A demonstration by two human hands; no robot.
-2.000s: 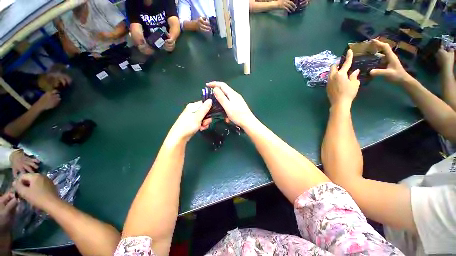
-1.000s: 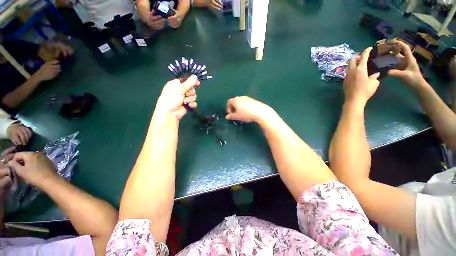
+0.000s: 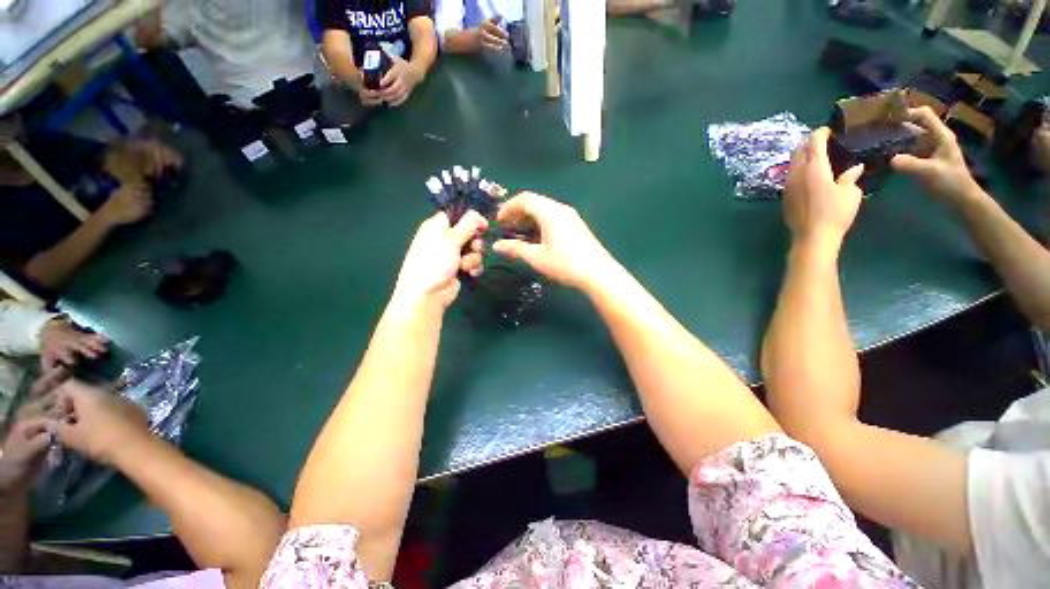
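Observation:
A fan of short black cables with pale silver-white tips (image 3: 463, 188) stands up out of the fist of my left hand (image 3: 440, 255), near the middle of the view. My right hand (image 3: 550, 239) is close to its right, fingers curled and apart beside the bundle; whether its fingertips touch a cable is unclear. A loose pile of black cables (image 3: 507, 297) lies on the green tabletop just below my hands, partly hidden by them.
A neighbour at right holds an open black box, brown inside (image 3: 875, 124), by a shiny bag heap (image 3: 758, 152). Another shiny heap (image 3: 161, 391) lies left, near a dark lump (image 3: 196, 278). A white post (image 3: 585, 81) stands ahead. Labelled black items (image 3: 282, 124) lie upper left.
From both hands together around the bundle, my left hand came to hold it fanned upright. Since a second ago my right hand has risen from beside the pile to beside the fan.

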